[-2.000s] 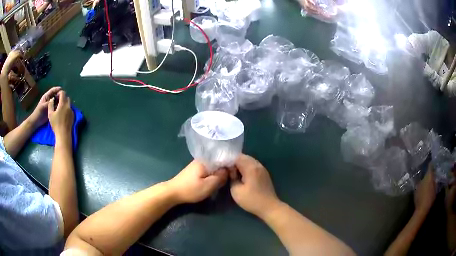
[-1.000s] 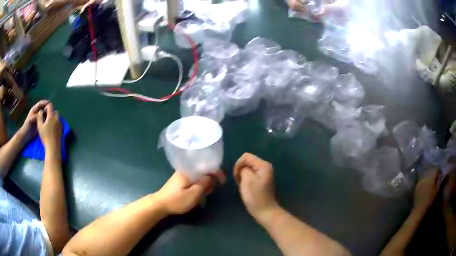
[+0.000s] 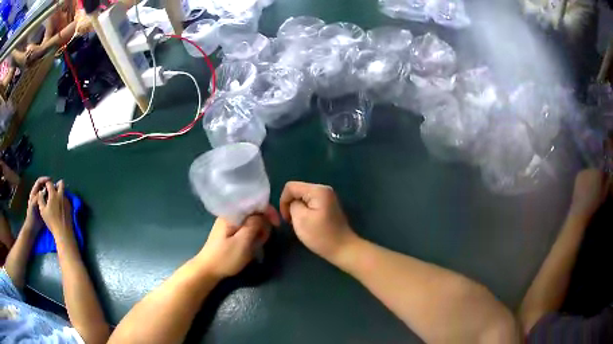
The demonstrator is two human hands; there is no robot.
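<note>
My left hand (image 3: 238, 243) grips the bunched lower end of a bagged container (image 3: 230, 178). The container is round, with cloudy film over it, and tilts a little to the left above the table. My right hand (image 3: 312, 213) is just to the right, fingers curled, touching neither the container nor the bag. No object shows in it. The fingertips of my left hand are partly hidden by the film.
A pile of bagged containers (image 3: 336, 57) spreads across the far side. A clear container (image 3: 345, 119) stands at its near edge. Red and white cables (image 3: 199, 107) loop beside the post (image 3: 121, 57). Neighbours' hands are at left, by a blue cloth (image 3: 75, 222), and at right.
My right hand has come off the bag end it was touching with my left hand. The bagged container has tipped to the left. The whole view has shifted and turned.
</note>
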